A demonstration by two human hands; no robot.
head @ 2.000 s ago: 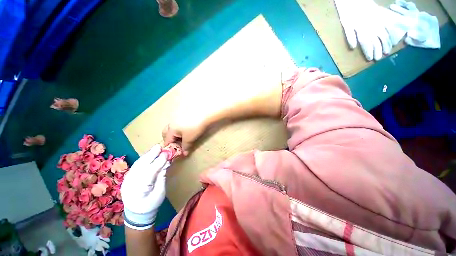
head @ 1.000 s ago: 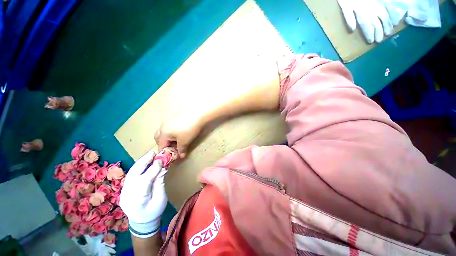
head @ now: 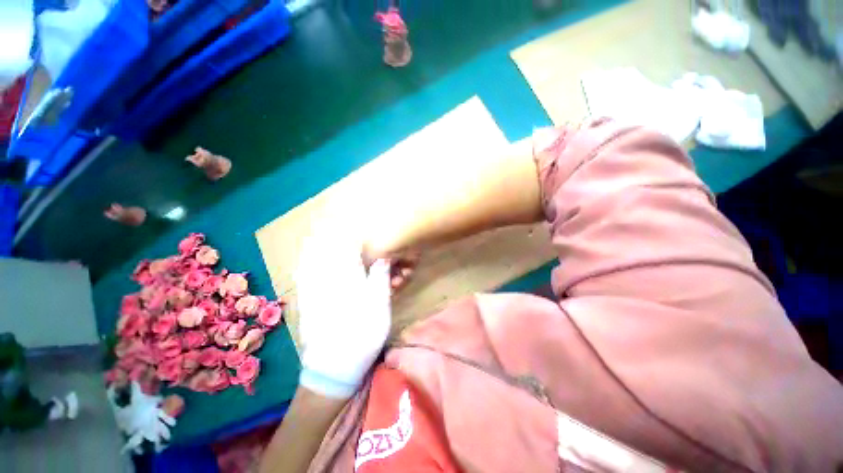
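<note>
My left hand [head: 344,319], in a white glove, is at the left part of the cardboard mat [head: 490,254]. My bare right hand [head: 374,242] meets it from above, washed out by glare. Small reddish-tan bits show at the fingers, but I cannot tell if they are fingertips or a piece; the grips are hidden. Red-pink top pieces [head: 189,319] lie heaped left of the mat. Two flesh-coloured body parts, one nearer [head: 211,163] and one farther left [head: 126,214], lie on the dark green belt. An assembled piece [head: 396,44] with a red top is on the belt ahead.
Blue trays [head: 199,69] stand at the upper left. White gloves [head: 730,118] lie by the neighbouring cardboard [head: 559,65] at upper right. Another white glove [head: 143,416] lies below the heap. A grey-white panel [head: 46,300] is at the left edge.
The view has shifted, with more of the belt and trays showing. My hands have closed together and the pink piece between my fingers is no longer clearly visible. The red-topped assembled piece has come into view.
</note>
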